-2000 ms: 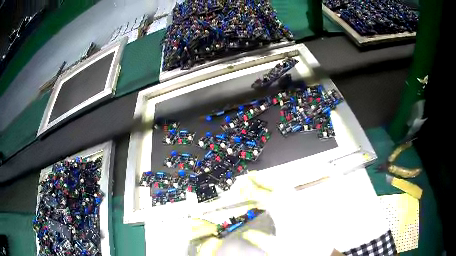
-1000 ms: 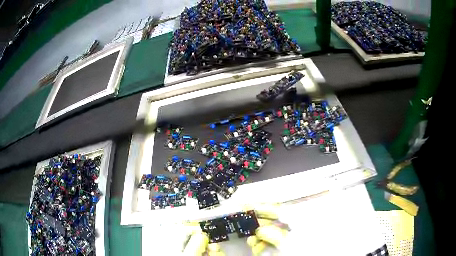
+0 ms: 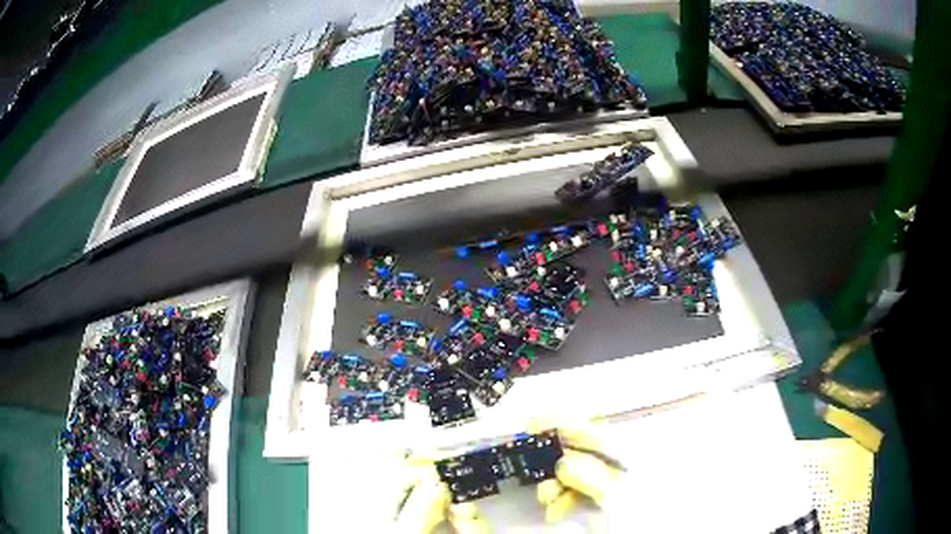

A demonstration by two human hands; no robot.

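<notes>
A black circuit board, flat face with pale marks towards me, is held level over the bright white work surface at the bottom centre. My left hand, in a yellow-fingered glove, grips its left end. My right hand, gloved the same, grips its right end. Both hands are partly washed out by glare. Just beyond, the centre tray has a white frame and holds scattered circuit boards, most with blue, red, green and white parts showing.
A left tray is heaped with boards. A rear tray and a far right tray hold piled boards. An empty white-framed tray lies back left. A green post, yellow-handled pliers and yellow perforated pad are at right.
The board, seen with its coloured parts two seconds ago, now shows its flat black face, held between both hands. The trays have shifted slightly in view.
</notes>
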